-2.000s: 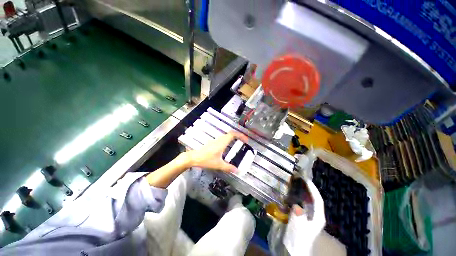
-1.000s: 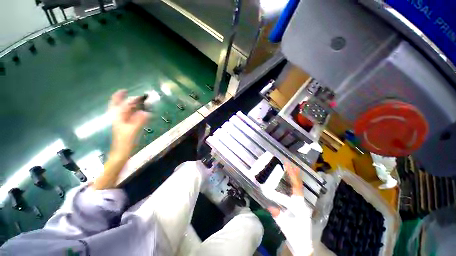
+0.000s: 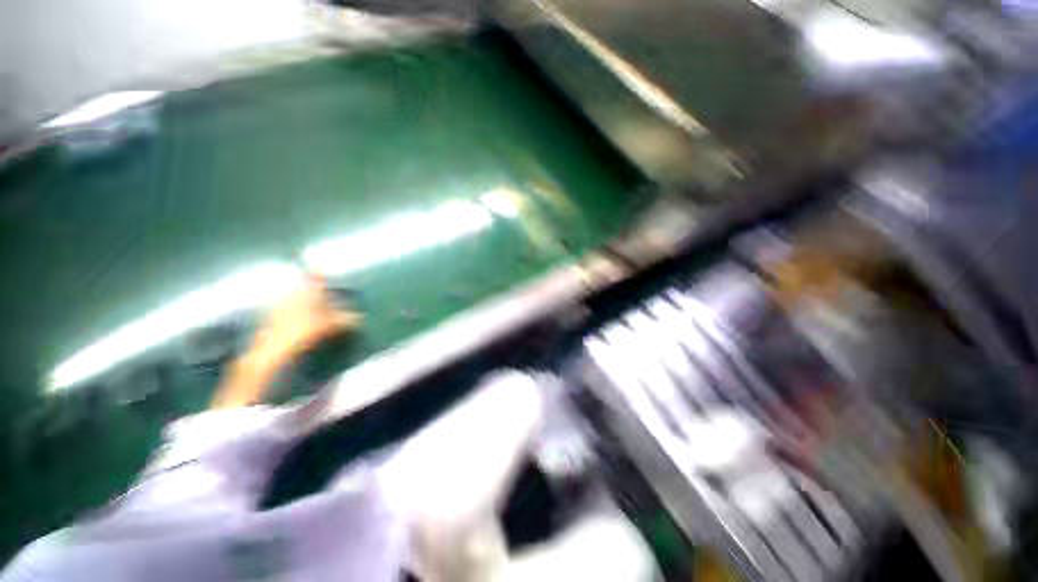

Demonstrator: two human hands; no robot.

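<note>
The frame is strongly blurred. My left hand (image 3: 285, 335), bare, is over the near side of the green conveyor belt (image 3: 250, 148); whether it holds anything cannot be made out. Blurred dark parts (image 3: 142, 375) lie on the belt to the left of the hand. The grooved machine table (image 3: 683, 398) is at the right, with a white printing jig (image 3: 734, 449) on it. My right hand cannot be made out in the blur.
The belt's metal edge (image 3: 467, 335) runs between the belt and my legs. A metal panel (image 3: 706, 68) stands at the back. Blurred machine parts (image 3: 842, 307) and yellow and white patches are beyond the grooved table at the right.
The view has swung left, so belt and table sit further right and the red stop button is out of view. My left hand is lower over the belt. My right hand no longer shows clearly.
</note>
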